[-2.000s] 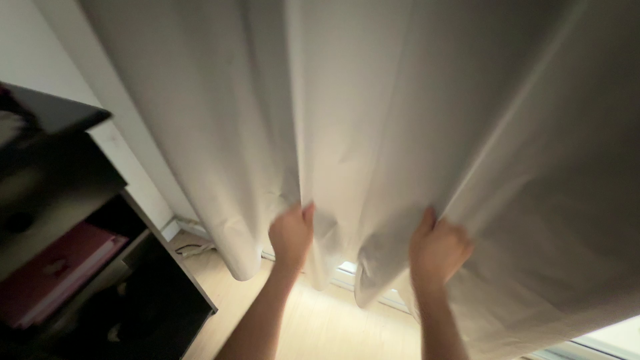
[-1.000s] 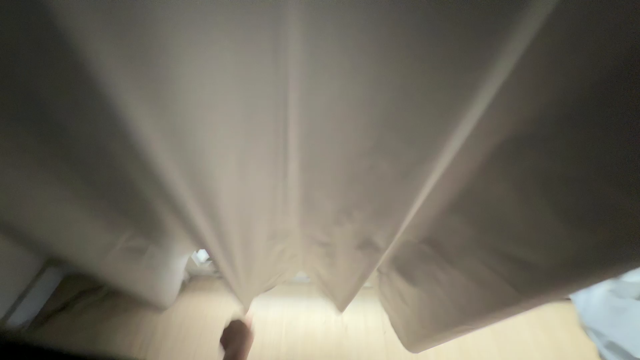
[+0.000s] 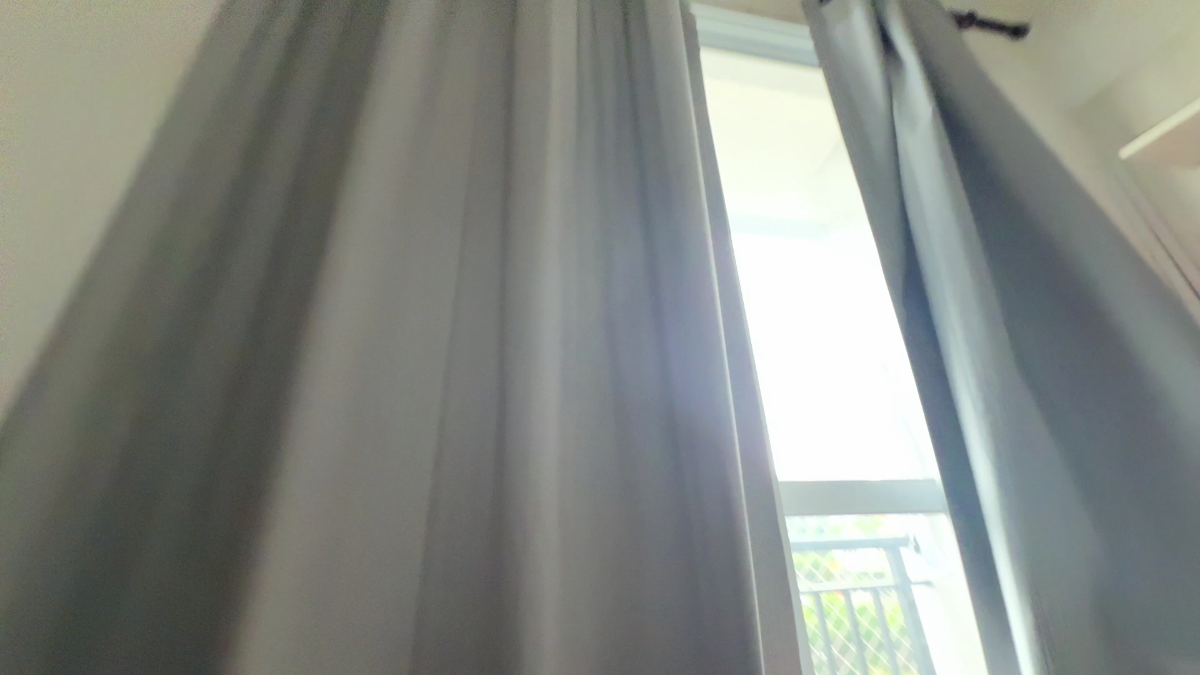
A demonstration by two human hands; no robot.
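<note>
Neither my left hand nor my right hand shows in the head view, so what they hold or touch is hidden. A long grey curtain panel (image 3: 487, 356) hangs in soft vertical folds across the left and middle. A second grey curtain panel (image 3: 1012, 328) slants down the right side. Between the two panels a tall strip of bright window (image 3: 825, 309) is uncovered, with a pale crossbar (image 3: 862, 497) low in it. The lower edges of both panels are out of view.
The dark end of a curtain rod (image 3: 994, 23) sticks out at the upper right. A pale wall (image 3: 84, 141) lies left of the curtain. Through the lower glass a metal railing (image 3: 862, 591) stands before greenery. A pale shelf-like edge (image 3: 1162, 136) is at the far right.
The view has swung up from the curtain's hem and floor to its upper part. Both hands gripped the curtain two seconds ago; one showed near the hem a second ago; now neither shows.
</note>
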